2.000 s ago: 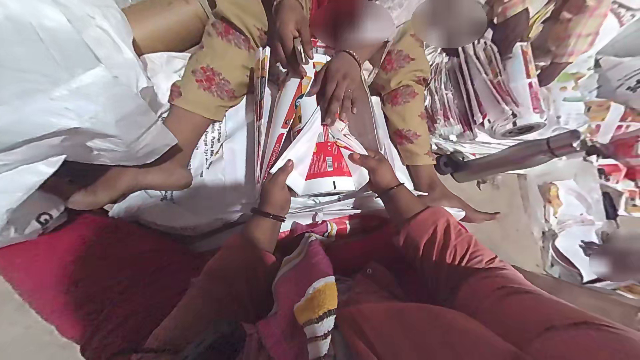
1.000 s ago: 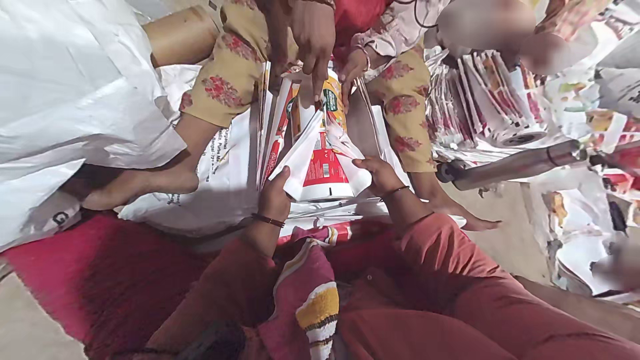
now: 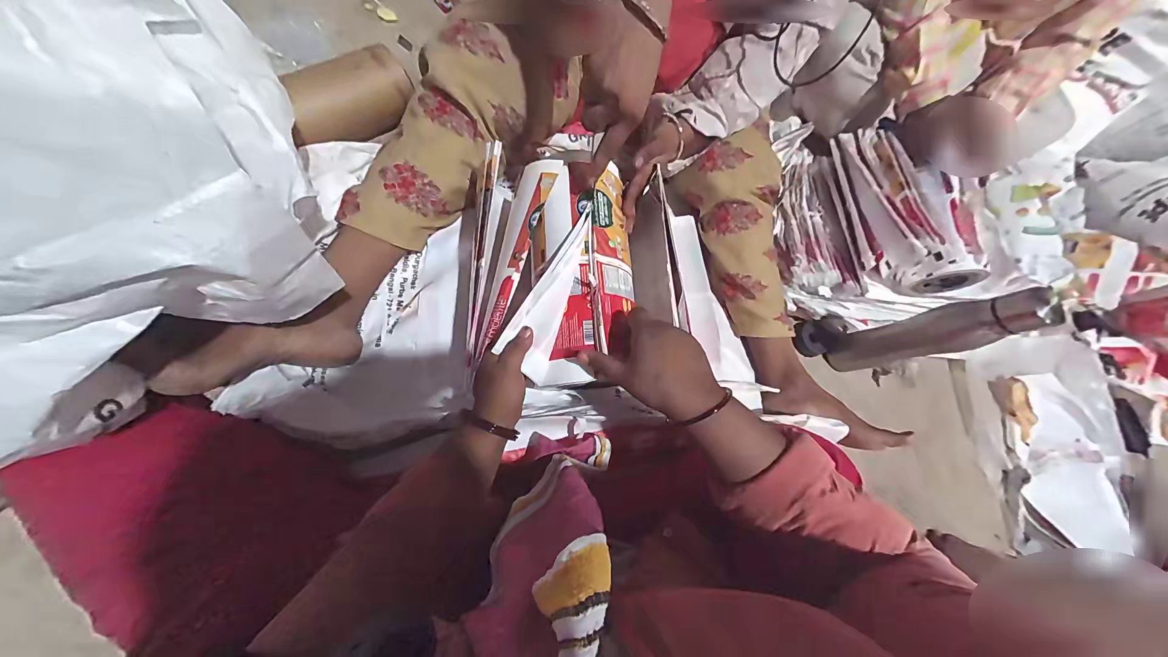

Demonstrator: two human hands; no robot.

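Observation:
A red and yellow printed paper sheet (image 3: 577, 324) with white folded flaps lies between my hands, on a pile of white papers. My left hand (image 3: 500, 383) pinches the edge of a white flap (image 3: 558, 283) between thumb and fingers. On the other side, my right hand (image 3: 662, 365) rests at the sheet's lower right edge, thumb pointing inward; its fingertips are partly hidden. The hands of a person opposite (image 3: 630, 109) reach down to the far end of the same sheet. Upright sheets (image 3: 484, 265) stand on either side of it.
The person opposite sits with legs in floral trousers (image 3: 739, 228) around the pile. A large white plastic sack (image 3: 155, 164) fills the left. Stacked folded papers (image 3: 899, 210) and a dark cylindrical bar (image 3: 944, 330) are at the right. Red cloth (image 3: 210, 511) covers the floor at lower left.
My right hand has moved inward from the sheet's right edge, over its lower part. The right flap no longer stands out as before. The other person's hands have shifted at the far end.

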